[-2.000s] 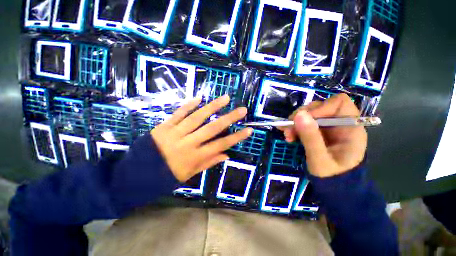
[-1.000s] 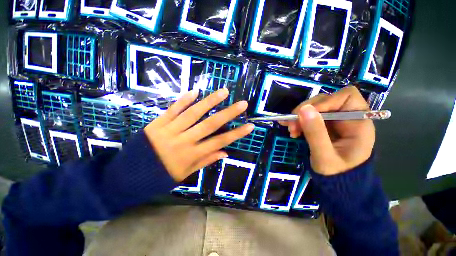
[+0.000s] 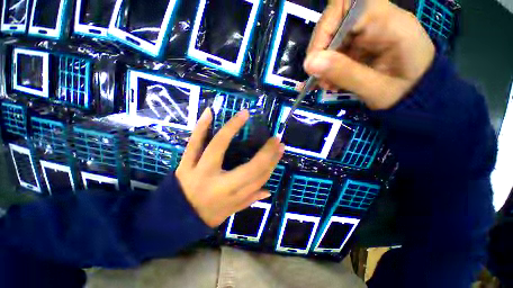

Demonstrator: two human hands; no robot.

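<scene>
My right hand (image 3: 374,53) holds the silver tweezers (image 3: 327,53), pointing down and left. Their tip is at the left end of a sideways front housing (image 3: 333,140), by its white bezel, just above my left index fingertip. My left hand (image 3: 228,171) lies palm down with fingers spread over the middle of the tray. Whether anything small is at the tweezer tip or under my left fingers cannot be told. The housings have white bezels around dark windows and blue keypad grids.
The shiny black blister tray (image 3: 104,84) holds upright rows of housings above and below the sideways row. The dark green bench surface (image 3: 478,34) shows at the right. A white paper sheet (image 3: 504,163) is at the right edge. A cardboard-coloured piece (image 3: 379,261) shows at the lower right.
My right hand and tweezers have moved up, and the tweezers have turned from nearly level to steep. The tip is at the sideways housing's left end. My left fingers are more bent.
</scene>
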